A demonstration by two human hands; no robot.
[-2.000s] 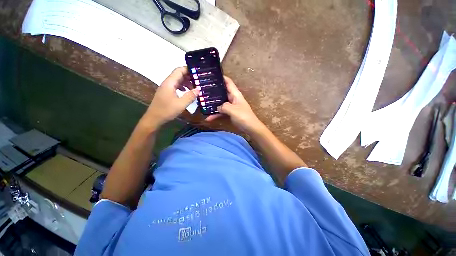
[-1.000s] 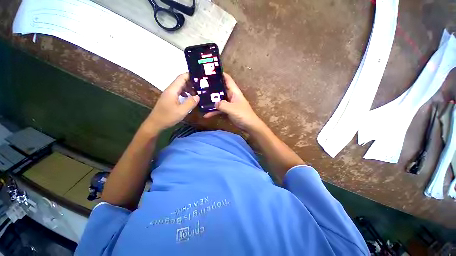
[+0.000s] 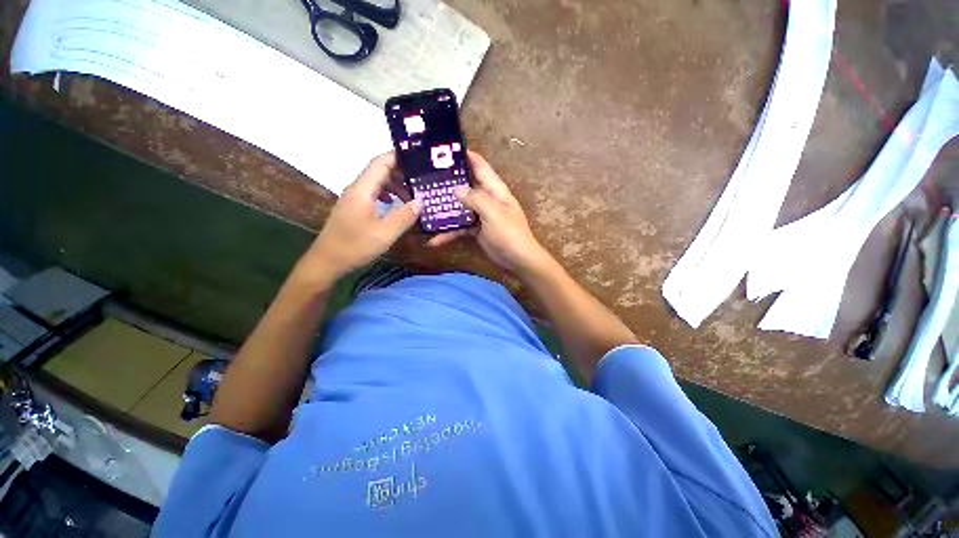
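Observation:
A black smartphone (image 3: 429, 142) is held upright over the table edge, its dark screen showing a lit keyboard in the lower part. My left hand (image 3: 366, 219) grips its left side, with the thumb at the keyboard. My right hand (image 3: 498, 215) grips its right side, with the thumb on the screen. Shears with black loop handles (image 3: 343, 35) lie on a greyish-beige board (image 3: 447, 53); their blades are out of the picture. The board lies on a white fabric stack (image 3: 200, 79) with faint drawn lines.
On the right of the brown table (image 3: 589, 137) lie a long curved white piece (image 3: 752, 179), a forked white piece (image 3: 841, 247), a slim dark tool (image 3: 886, 299) and narrow white bundles (image 3: 931, 326). A cardboard-coloured box (image 3: 110, 363) stands lower left.
The phone screen changed from a list to a view with a keyboard. Both hands still hold the phone. The table items have shifted slightly left in the picture.

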